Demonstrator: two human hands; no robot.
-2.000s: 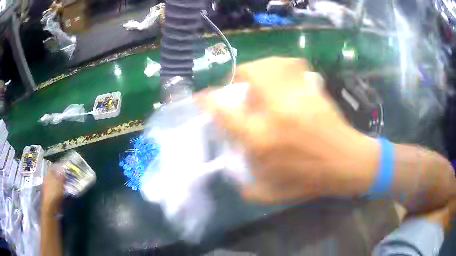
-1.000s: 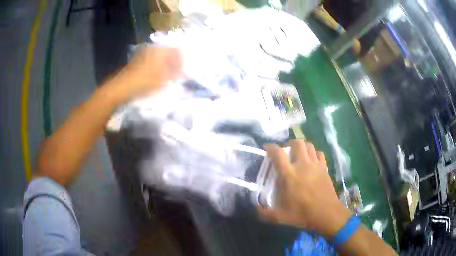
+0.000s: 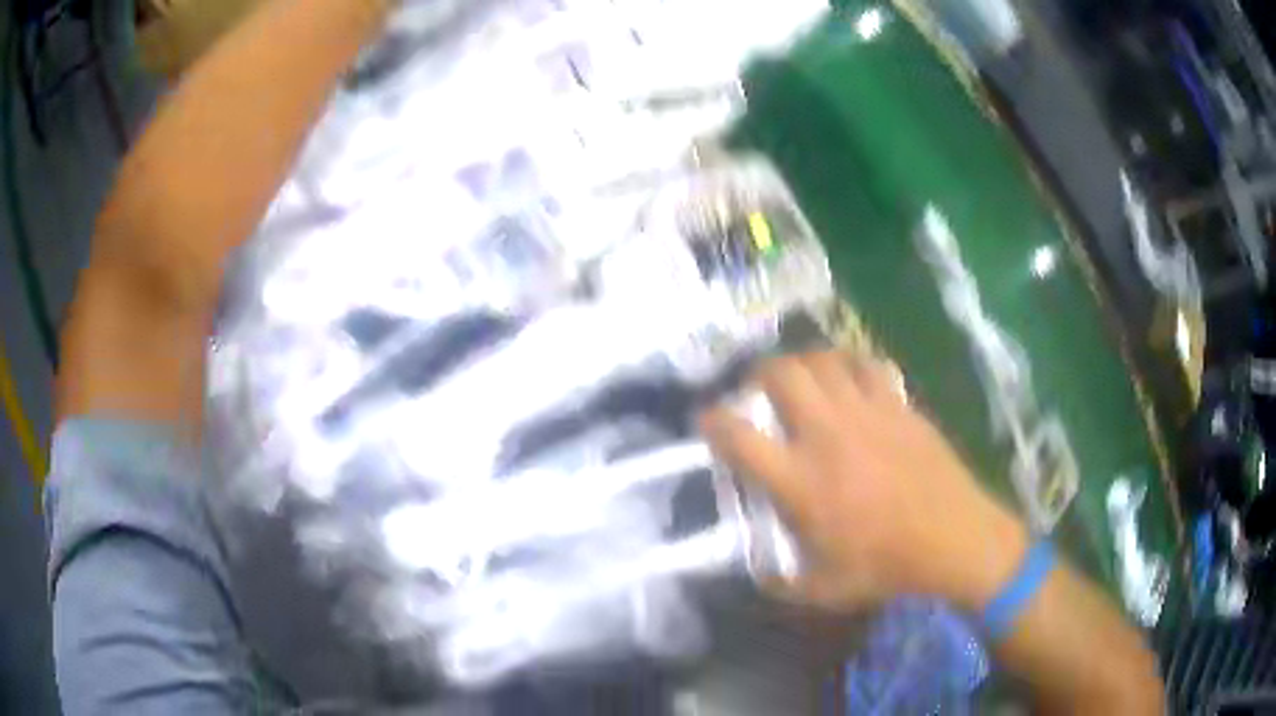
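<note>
My right hand (image 3: 854,483) has its fingers on the edge of a white socket housing (image 3: 763,518), which stands on its side with a white cord and clear bag running left. My left hand is out of the picture past the top edge; only the forearm shows. Many white units and bagged cords (image 3: 588,294) lie in a blurred, overexposed pile between the arms. One open housing (image 3: 749,245) beyond my right hand shows a board with yellow and dark parts. A loose pile of blue disc parts (image 3: 917,657) lies below my right wrist.
A green conveyor belt (image 3: 896,154) runs along the right, beyond the worn edge rail. On it lie a unit (image 3: 1043,476) with a bagged cord (image 3: 980,329) and another clear bag (image 3: 1136,546). A grey floor shows at the far left.
The head view has turned left towards the pile since two seconds ago. My left arm has reached farther up, and its hand has left the picture. My right hand stays on the housing since one second ago.
</note>
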